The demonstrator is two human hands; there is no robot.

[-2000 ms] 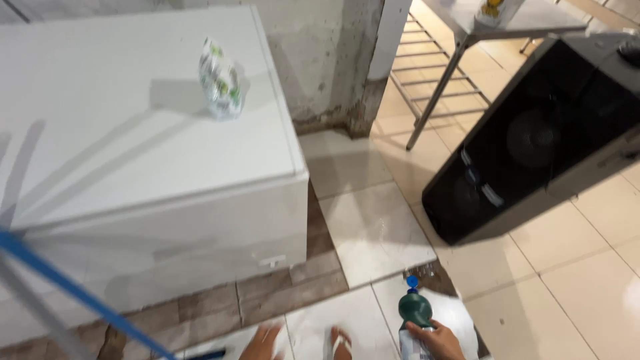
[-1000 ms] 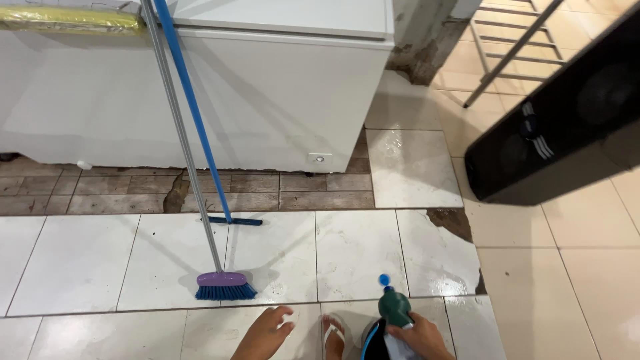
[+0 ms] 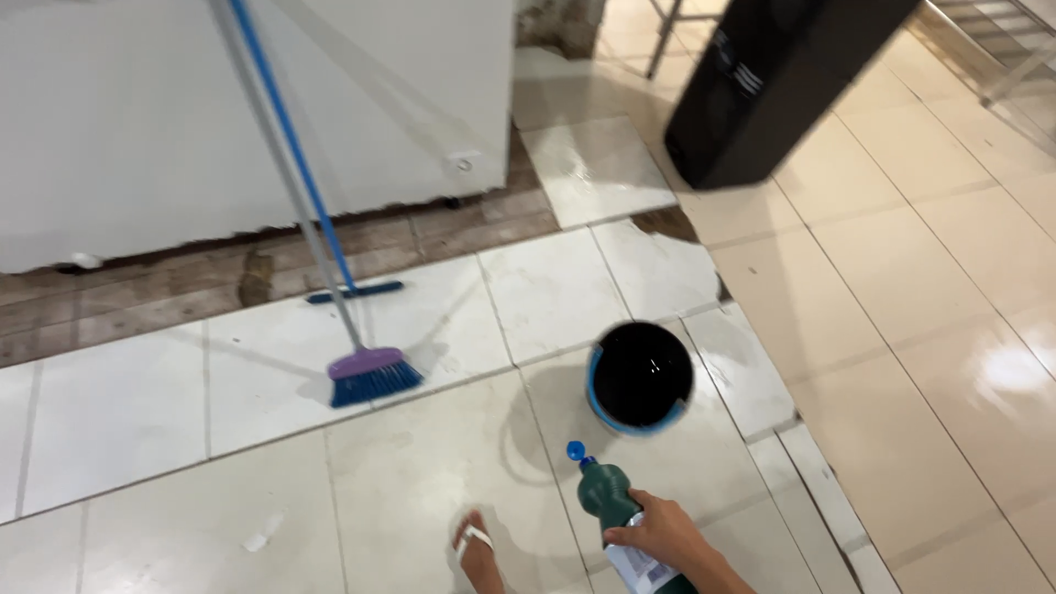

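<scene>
My right hand (image 3: 660, 532) grips a green plastic bottle (image 3: 606, 495) with a pale label. Its blue flip cap (image 3: 576, 450) stands open. Just beyond the bottle, on the floor, is a black bucket (image 3: 643, 375) with a blue handle; its inside looks dark with small glints. My left hand is out of the frame. A broom (image 3: 371, 375) with a purple head and blue bristles leans against the white chest freezer (image 3: 371, 107). Behind its head rests a blue squeegee (image 3: 355, 292) with a blue handle.
A tall black loudspeaker (image 3: 759, 91) stands on beige tiles at the upper right. Metal rack legs (image 3: 664, 37) show behind it. The white floor tiles (image 3: 561, 280) have broken edges and raised borders. My foot in a white-strapped sandal (image 3: 474, 540) is at the bottom.
My left hand has left the view. The bucket, only partly visible at the bottom edge one second ago, now shows whole. The bottle stays in my right hand throughout.
</scene>
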